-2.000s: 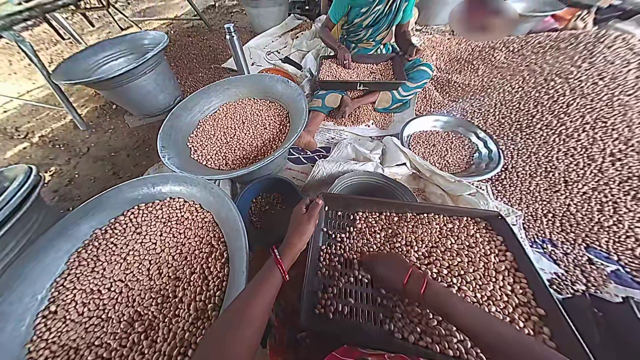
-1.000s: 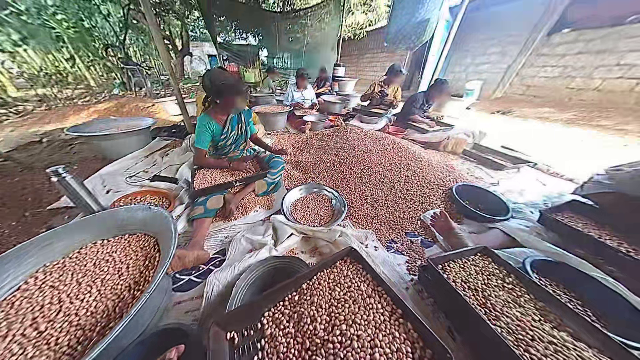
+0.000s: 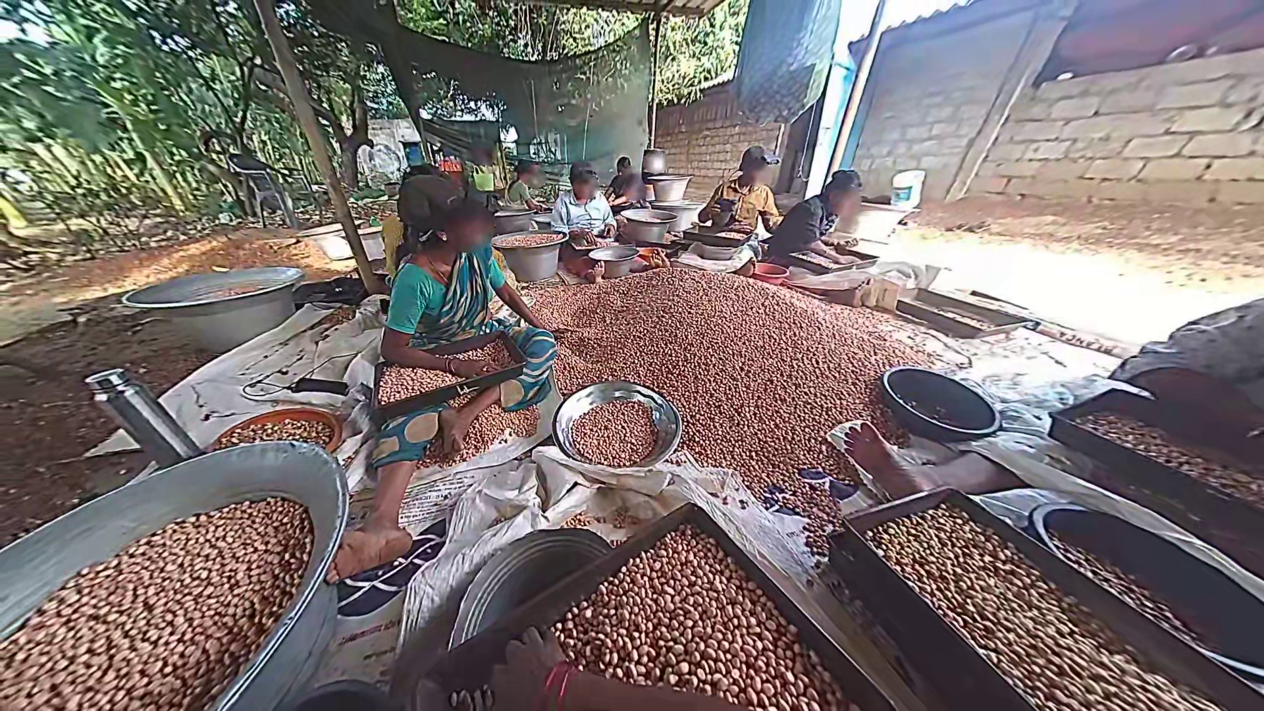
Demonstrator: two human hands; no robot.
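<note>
My right hand [image 3: 528, 670], with a red bangle at the wrist, reaches in from the right along the bottom edge. It lies at the left end of a dark slotted tray [image 3: 829, 664] of brown nuts [image 3: 691, 612]; its fingers are too dark to show whether they hold any. My left hand is not clearly seen. Just behind the tray stands a grey metal basin [image 3: 528, 568]. To the left is a large metal tub [image 3: 331, 553] filled with similar nuts.
Ahead lies a big nut heap [image 3: 721, 365], a steel bowl [image 3: 617, 430] at its near edge. A seated co-worker [image 3: 454, 306] holds a tray at the left; others sit behind. A steel flask [image 3: 143, 420] leans behind the tub. Another nut tray [image 3: 1027, 622] and someone's bare foot [image 3: 874, 459] are at the right.
The view has tilted up from the tray to the wider yard. My right hand, over the nuts two seconds ago, is now at the tray's left end. My left hand has left clear view.
</note>
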